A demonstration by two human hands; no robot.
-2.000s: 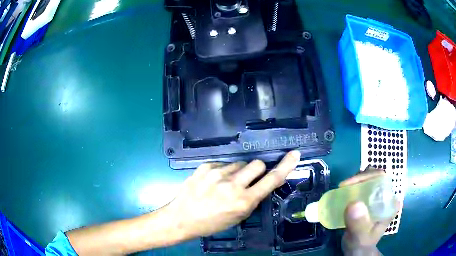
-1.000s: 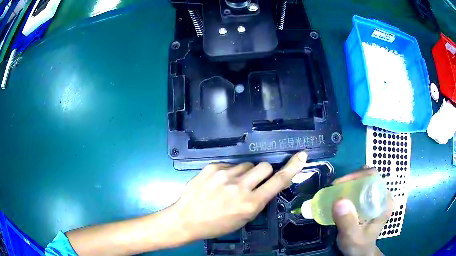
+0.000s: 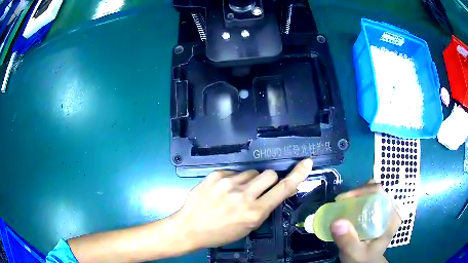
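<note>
A black housing lies on the green mat just in front of the press fixture, cut off by the bottom edge. My left hand lies over its left part, fingers spread, with the index fingertip near the fixture's front edge. My right hand holds a squeeze bottle of pale yellow liquid, tilted so its narrow tip points left at the housing's middle ribs. Whether the tip touches, or any liquid comes out, cannot be told.
The black press fixture stands behind the housing, its press plate raised over the back. To the right are a light-blue bin of white pieces, a dot sheet, a red bin and a crumpled white wipe.
The bottle in my right hand has shifted slightly left and down, its tip moving lower along the housing's ribs. My left hand stays nearly in place.
</note>
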